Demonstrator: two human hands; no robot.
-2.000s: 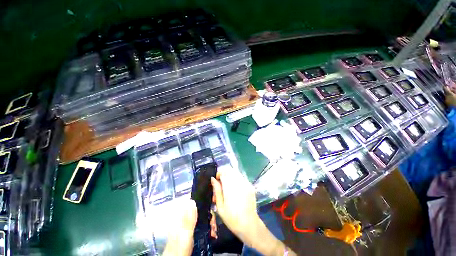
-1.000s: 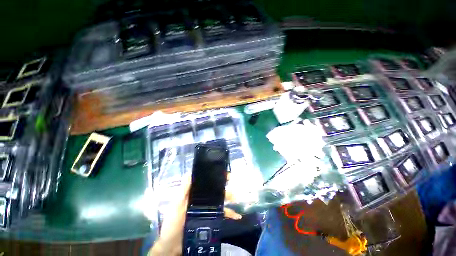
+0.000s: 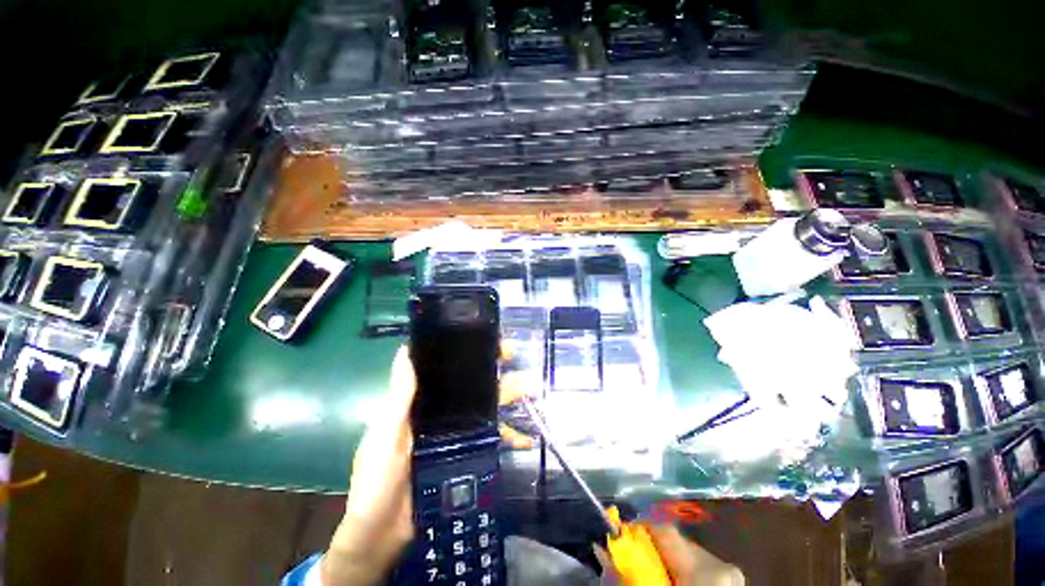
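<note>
A black flip phone (image 3: 456, 366) is open and upright near the middle, its dark screen on top and its keypad with white numbers below. My left hand (image 3: 378, 481) holds it from behind and along its left side; some fingertips show at its right edge. My right hand (image 3: 678, 561), at the bottom edge, grips the yellow-orange handle of the air blow gun (image 3: 637, 554). The gun's thin metal nozzle points up and left toward the phone. Behind the phone lies a clear blister tray (image 3: 642, 343) with dark-edged panels in its pockets.
Stacked blister trays (image 3: 550, 137) stand on a wooden board (image 3: 516, 218) behind. Left are gold-rimmed frames (image 3: 103, 204) and a pale-gold device (image 3: 300, 293). Right are a white bottle (image 3: 779, 258), crumpled white wipes (image 3: 785, 355), tweezers (image 3: 713, 420) and trays of pink-edged parts (image 3: 917, 409).
My right hand has left the phone and taken hold of the blow gun, which has moved left toward the phone. My left hand still holds the open phone. The view has turned left.
</note>
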